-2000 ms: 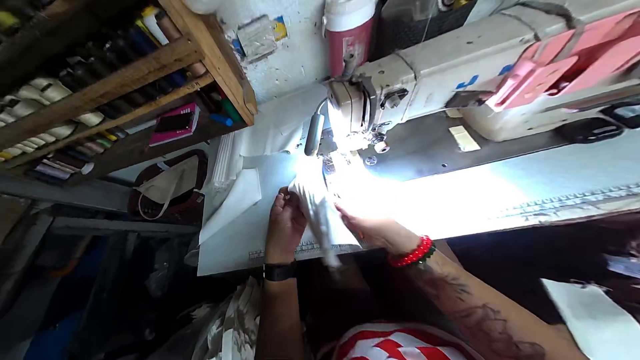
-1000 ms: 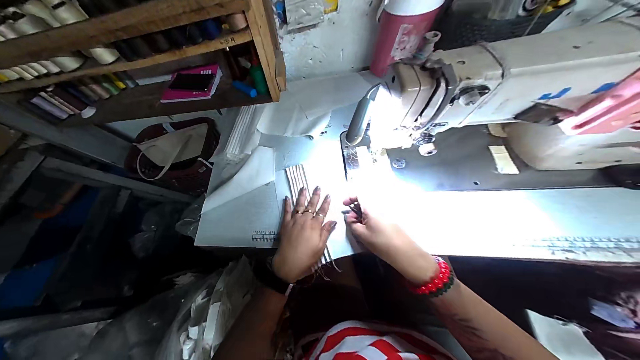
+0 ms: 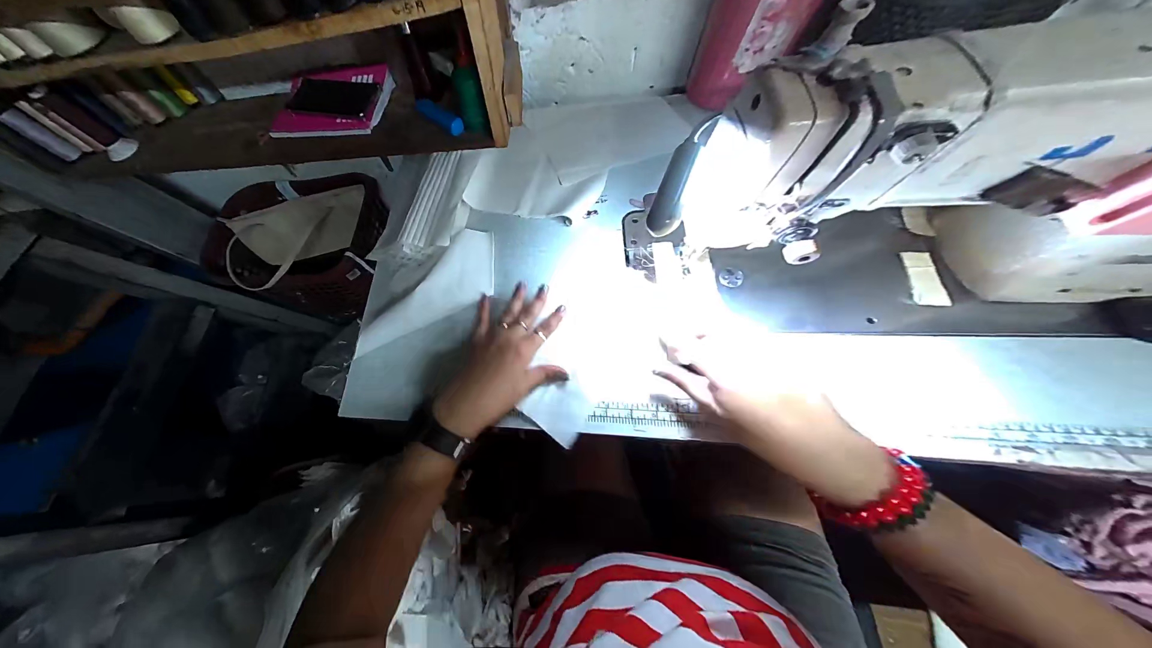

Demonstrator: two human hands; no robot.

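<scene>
My left hand (image 3: 508, 360) lies flat with spread fingers on a white piece of fabric (image 3: 560, 416), whose corner reaches the table's front edge. Bright lamp glare washes out the rest of that piece. My right hand (image 3: 720, 382) is over the table to the right of it, fingers bent; whether something small is between its fingertips cannot be told. Beyond both hands stands a sewing machine (image 3: 936, 117) with its lamp (image 3: 677, 180) lit above the needle area. Another white fabric sheet (image 3: 441, 283) lies to the left of my left hand.
A folded white stack (image 3: 430, 202) lies at the table's left side. A wooden shelf (image 3: 493, 81) holds thread spools, a pink notebook (image 3: 310, 121) and a phone (image 3: 337, 97). A dark red basket (image 3: 337, 283) stands left of the table. A printed ruler scale (image 3: 630, 414) runs along the front edge.
The narrow white strips under my left hand one second ago no longer show; a wider white piece is there now. My right hand's fingers have spread. The view has shifted.
</scene>
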